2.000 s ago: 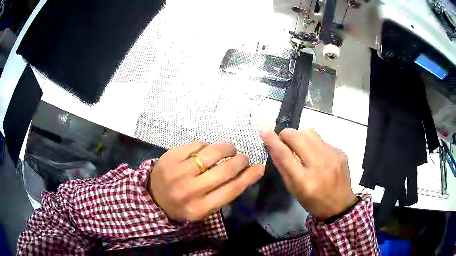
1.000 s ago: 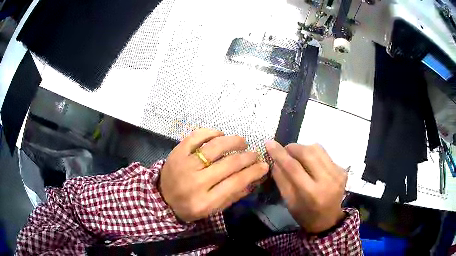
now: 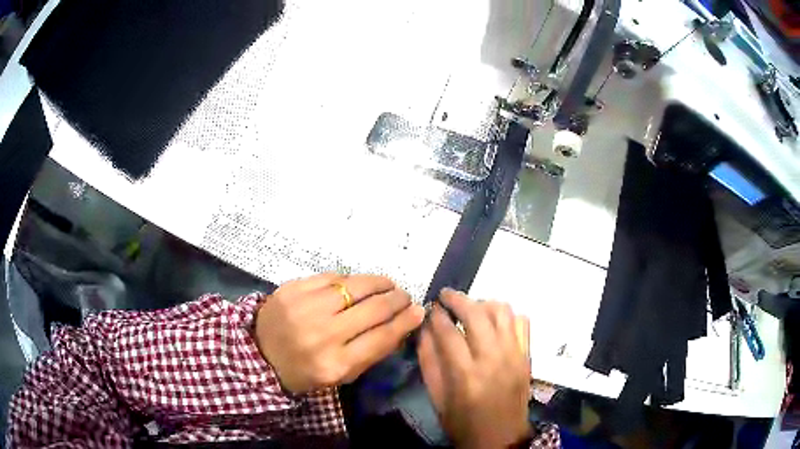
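Observation:
A black fabric strip (image 3: 478, 232) runs from under the presser foot (image 3: 517, 112) of the sewing machine (image 3: 702, 83) down to my hands. The see-through mesh panel (image 3: 263, 210) lies flat on the table to the left of the strip. My left hand (image 3: 338, 329), with a ring, rests on the panel's near edge, its fingertips beside the strip; its grip is partly hidden. My right hand (image 3: 478, 359) pinches the near end of the strip, its fingertips almost touching my left hand's.
A black mesh panel stack (image 3: 145, 74) lies at the far left. A pile of black strips (image 3: 653, 281) hangs at the right. Snips with blue handles (image 3: 750, 331) and a thin metal tool (image 3: 735, 351) lie by the right table edge. A whitish bag (image 3: 83, 302) is below the table.
Both hands have moved nearer to the table's front edge and left in view, my right hand more so. The camera view has shifted, showing more of the machine head.

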